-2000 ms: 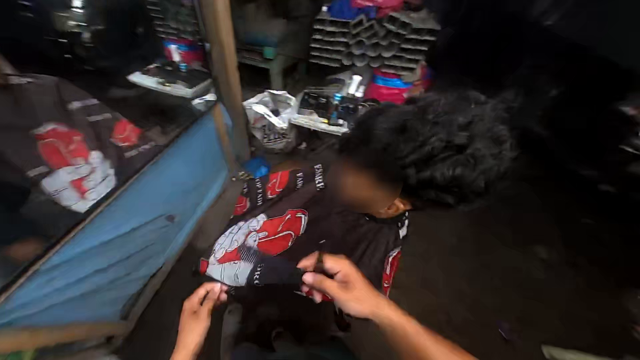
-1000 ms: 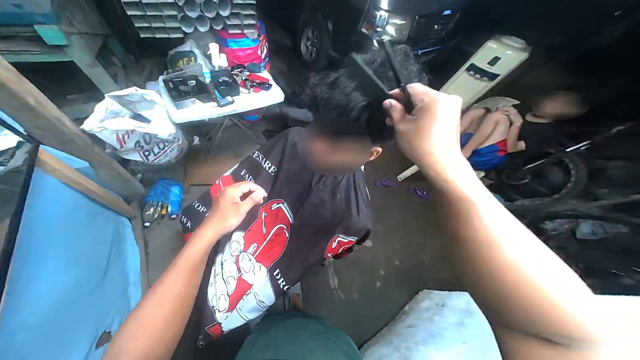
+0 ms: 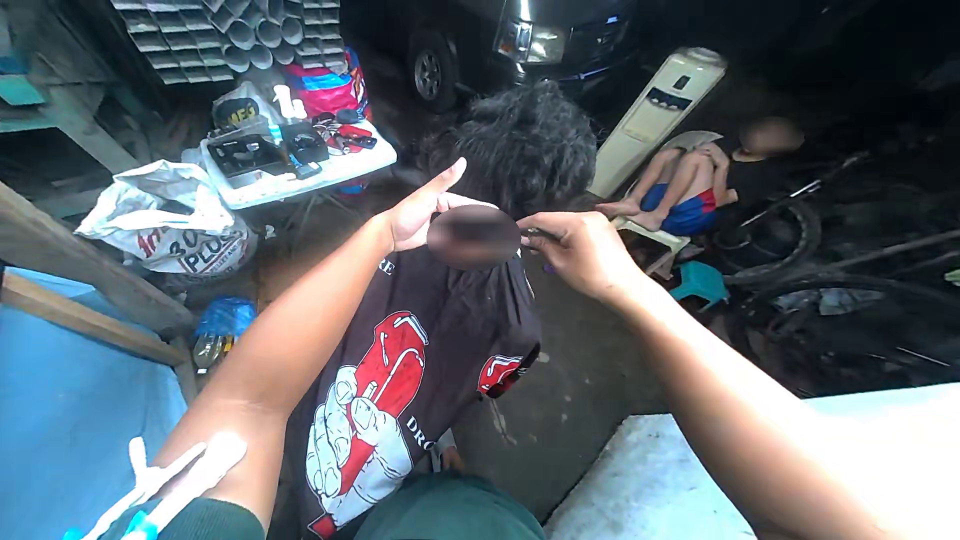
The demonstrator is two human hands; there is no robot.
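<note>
A seated person with thick dark hair (image 3: 525, 142) wears a black barber's cape (image 3: 450, 322) printed with a red clipper and a white hand. My left hand (image 3: 427, 214) rests at one side of the person's head, thumb raised and fingers partly hidden, with no tool visible in it. On the other side of the head, my right hand (image 3: 574, 247) has its fingers closed around a small dark thing, partly hidden, whose kind I cannot tell. The person's face is blurred.
A white table (image 3: 300, 187) at upper left holds clippers, bottles and a tray. Beside it stands a white plastic bag (image 3: 169, 217). Another person (image 3: 682, 180) sits at right by a bicycle (image 3: 787, 225). A vehicle (image 3: 525, 45) stands behind; a pale surface (image 3: 637, 480) lies at lower right.
My right hand has come down from above the hair, where it held long, thin dark tools, to the side of the head. My left hand has moved up from the cape to the head.
</note>
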